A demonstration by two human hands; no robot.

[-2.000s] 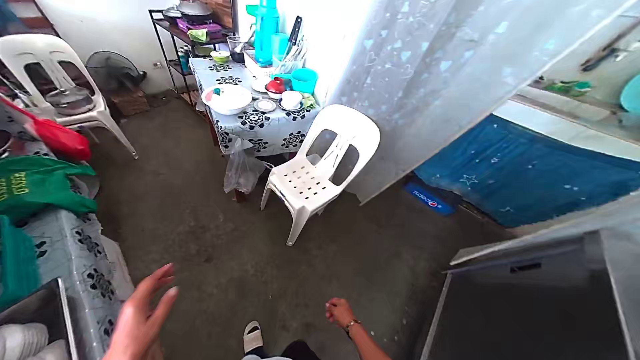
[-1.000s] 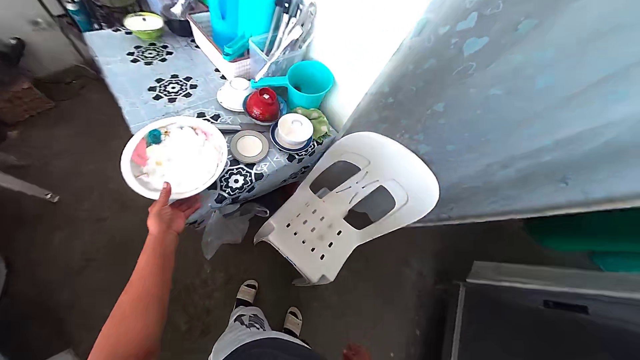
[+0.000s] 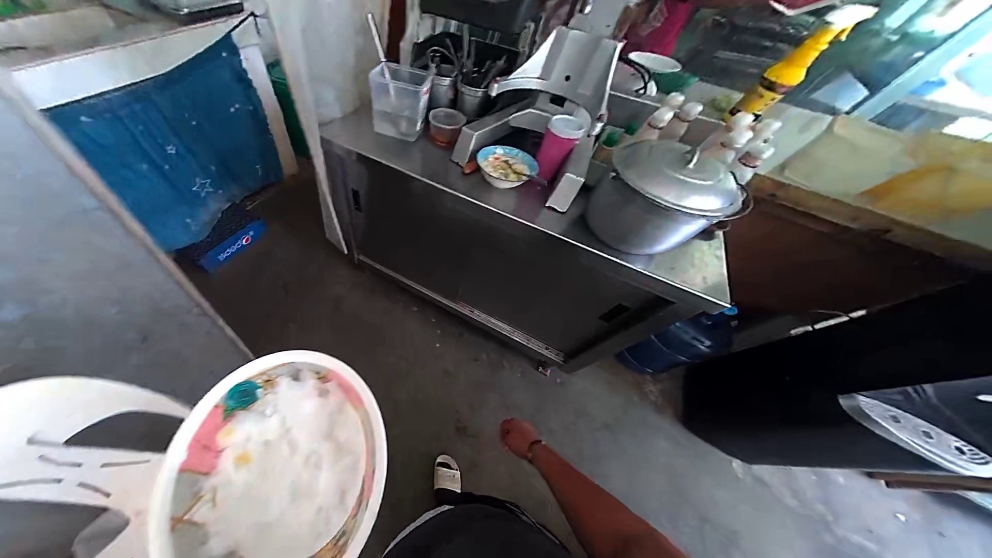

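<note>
A round white bowl (image 3: pixel 271 465) with a patterned inside hangs in the air at the lower left. White, foamy or icy stuff fills much of it, beside pink and teal pieces that I cannot make out. My left hand is out of view, hidden under or beyond the bowl. Low in the middle, over the concrete floor, my right hand (image 3: pixel 518 438) has its fingers curled, holds nothing visible and touches nothing; a bracelet is on its wrist.
A white plastic chair (image 3: pixel 77 457) stands behind the bowl. Ahead, a steel counter (image 3: pixel 480 240) bears a lidded pot (image 3: pixel 659 209), a small bowl of food (image 3: pixel 508 166), a pink tumbler (image 3: pixel 559 147) and utensil holders. At the right is a black appliance (image 3: pixel 775 387); a blue water jug (image 3: pixel 682 341) lies under the counter.
The white bowl, at the table's edge with my left hand at its rim one second ago, is now off the table, beside the chair. The view has swung from the table to the counter.
</note>
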